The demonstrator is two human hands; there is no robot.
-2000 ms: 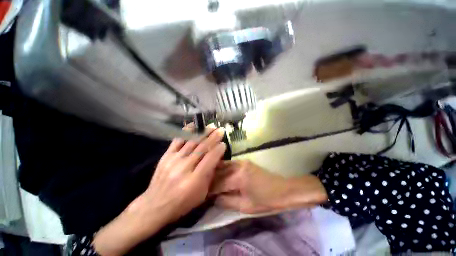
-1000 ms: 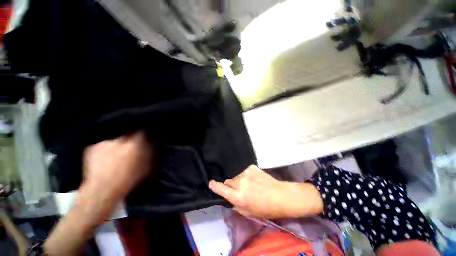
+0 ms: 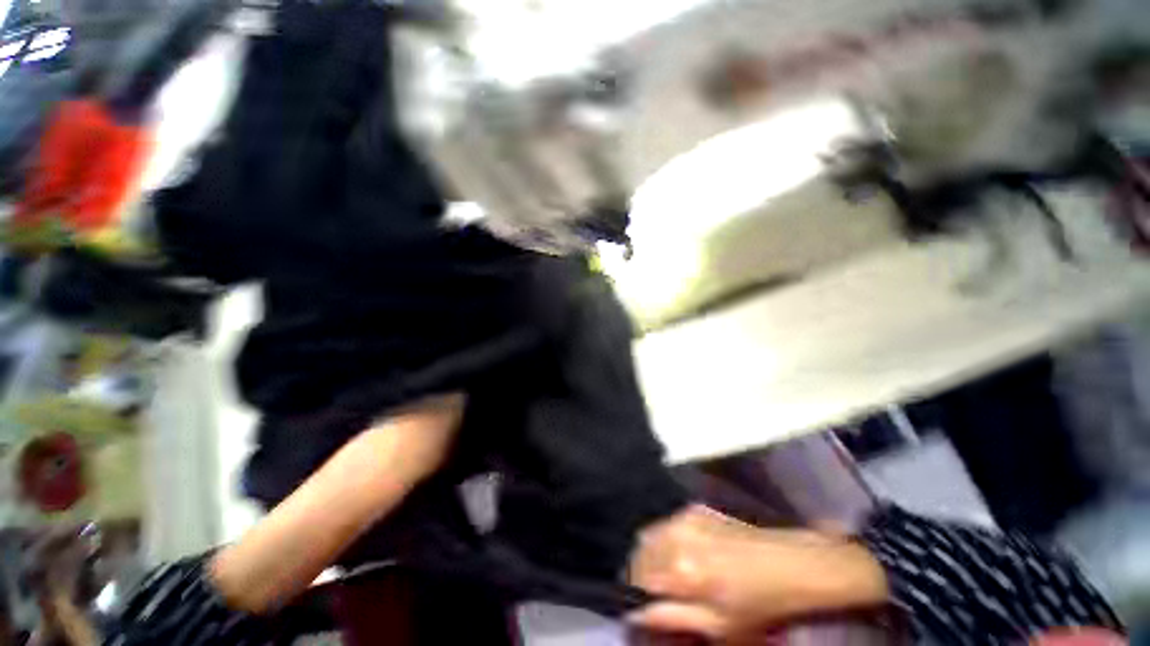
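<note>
A black garment piece (image 3: 542, 366) hangs from the needle area of the sewing machine (image 3: 517, 139) down over the table's front edge. My right hand (image 3: 713, 574) is closed on the garment's lower right edge. My left forearm (image 3: 347, 499) reaches into the black cloth; the cloth hides the fingers of my left hand, so its grip cannot be seen. The lit machine bed (image 3: 782, 215) lies right of the cloth. A dark strip of narrow tape (image 3: 738, 293) crosses it. The picture is blurred by motion.
Loose black tape loops (image 3: 958, 196) lie at the bed's right. The white table (image 3: 807, 366) has its front edge above my right arm. A red-orange object (image 3: 82, 164) is at the upper left. Another person's hand (image 3: 63, 574) shows at the lower left.
Both hands have left the needle area and moved down towards me. In the last second, my left hand has gone in behind the cloth and my right hand has moved lower with the garment's edge.
</note>
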